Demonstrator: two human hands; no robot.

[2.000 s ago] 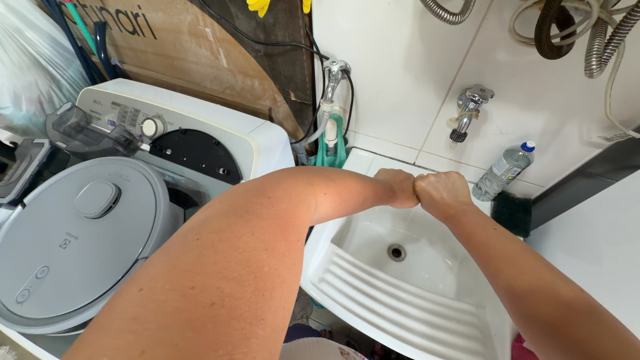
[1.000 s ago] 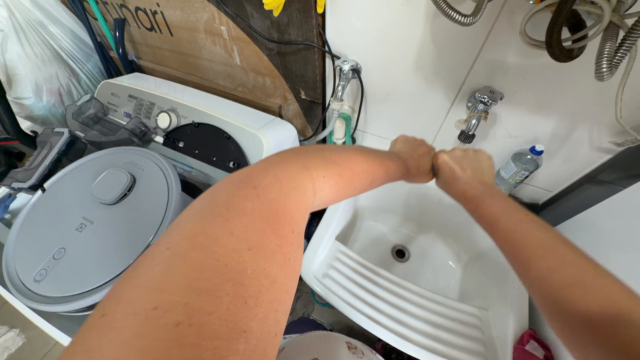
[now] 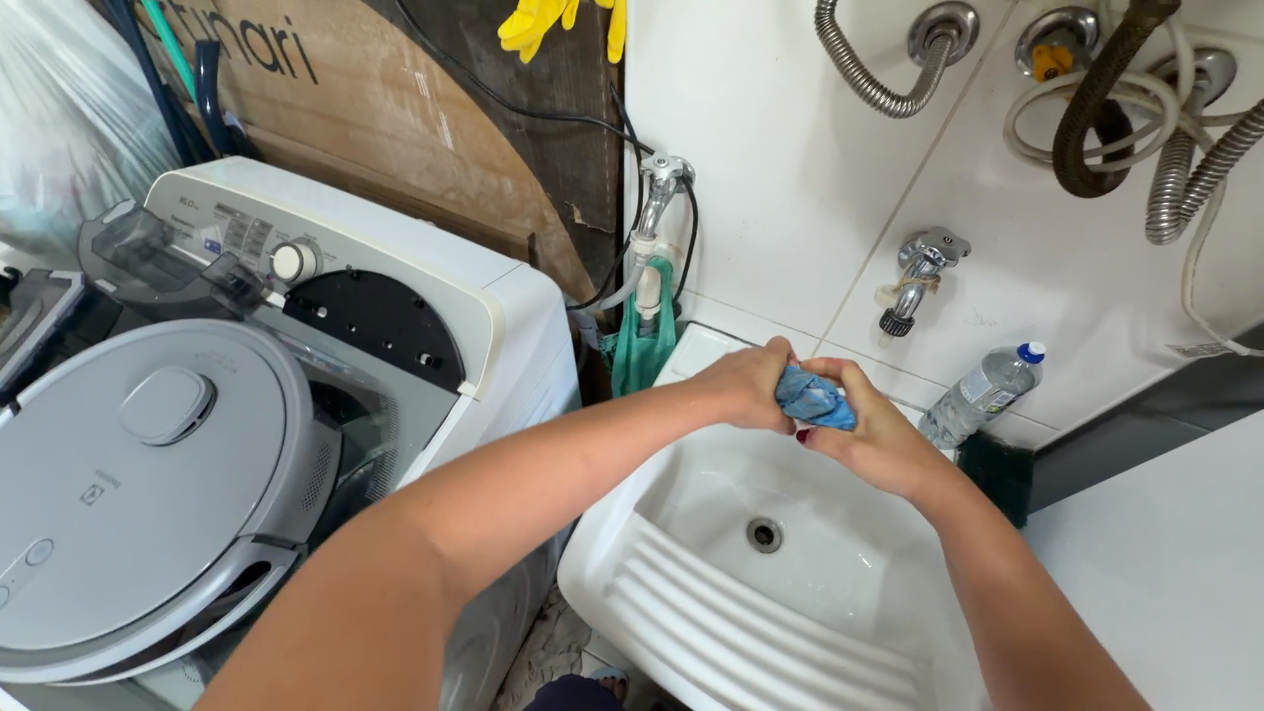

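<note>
A crumpled blue cloth (image 3: 815, 398) is held between my two hands, above the back part of a white laundry sink (image 3: 691, 563) with a ridged washboard front. My left hand (image 3: 755, 385) grips the cloth's left end. Around its right end curl the fingers of my right hand (image 3: 864, 425), the thumb below. The sink's drain (image 3: 763, 534) shows beneath my hands. On the tiled wall behind them is a metal tap (image 3: 923, 276). A clear plastic bottle with a blue cap (image 3: 983, 395) stands on the sink's back right edge, beside a dark green scouring pad (image 3: 995, 476).
To the left is a washing machine (image 3: 533, 316) with a grey robot vacuum (image 3: 148, 474) on top. A second tap (image 3: 660, 188) has a hose and a green bag (image 3: 644, 346). Flexible metal hoses (image 3: 879, 84) hang above, and yellow gloves (image 3: 538, 25) hang at the top.
My hands were closed tightly together with no cloth visible between them; now the fingers have loosened and the blue cloth shows. Both hands were higher against the wall one second ago.
</note>
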